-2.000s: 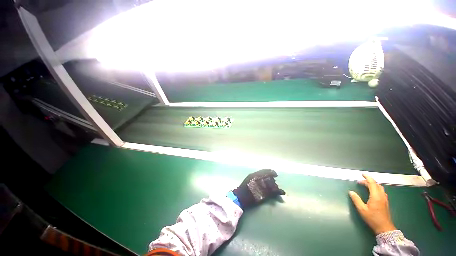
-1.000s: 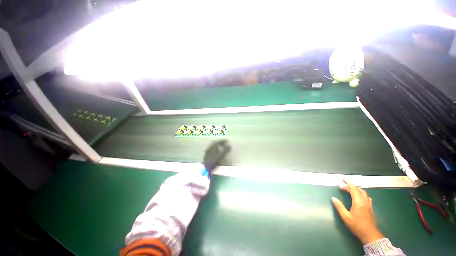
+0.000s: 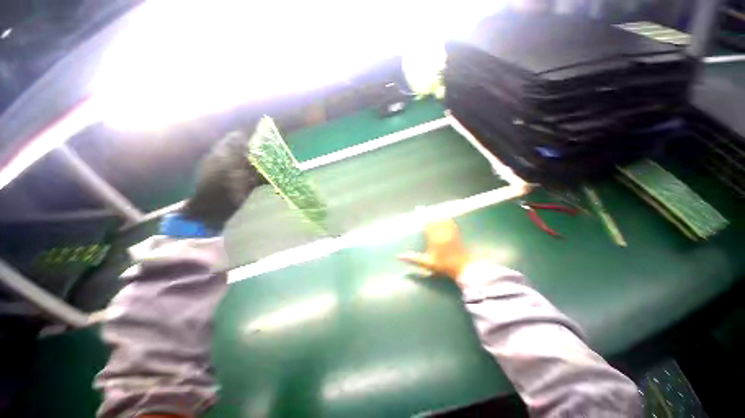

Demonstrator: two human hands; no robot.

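Observation:
My left hand (image 3: 225, 175), in a black glove with a blue band at the wrist, holds a green board (image 3: 283, 173) by its left side. The board is raised and tilted above the dark green conveyor belt (image 3: 392, 181), its underside facing me and slightly blurred. My right hand (image 3: 441, 251) is bare, blurred and empty, with fingers apart, over the bench beside the near white rail (image 3: 384, 224).
Black trays (image 3: 572, 90) are stacked at the right rear. Red-handled pliers (image 3: 546, 216), a narrow strip (image 3: 605, 216) and stacked green boards (image 3: 675, 198) lie on the bench right of them. Another populated strip (image 3: 73, 255) is at far left. A bright lamp fills the top.
My left hand has picked up the board from the belt and raised it. My view has swung right, bringing the tray stack and stacked boards into sight. My right hand stays empty.

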